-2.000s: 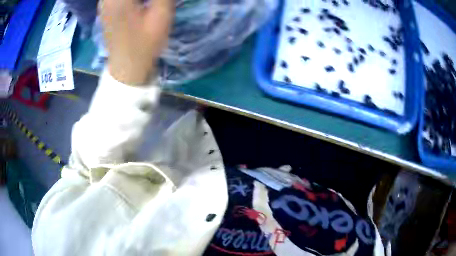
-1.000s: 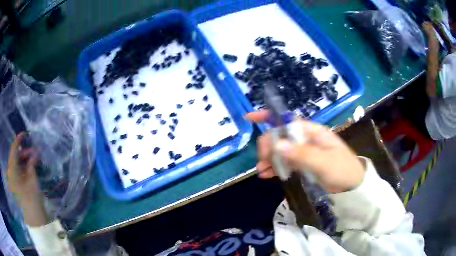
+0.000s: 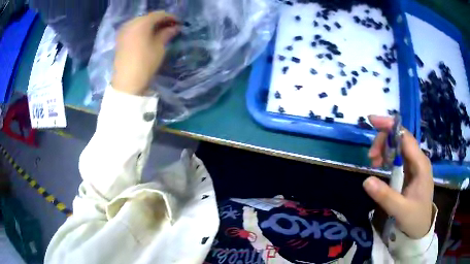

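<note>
My left hand [image 3: 138, 51] is over the crumpled clear plastic bag [image 3: 221, 67], its thumb and fingertips near each other beside a tiny dark piece. Whether it grips that piece is unclear. Dark contents show through the bag. My right hand [image 3: 409, 191] holds nippers [image 3: 396, 172] with white and blue handles, jaws pointing up, at the front edge of the main blue tray [image 3: 319, 127]. Small black parts [image 3: 328, 47] lie scattered on that tray's white liner.
A second blue tray [image 3: 447, 170] at the right holds a dense heap of black pieces [image 3: 443, 113]. A printed label [image 3: 47, 85] hangs at the left table edge [image 3: 232, 142]. A blue object [image 3: 15, 49] and a red one [image 3: 19, 121] are at far left.
The view has swung back left from the trays. My left hand is now at the upper part of the bag. My right hand still holds the nippers, now in front of the main tray's right corner.
</note>
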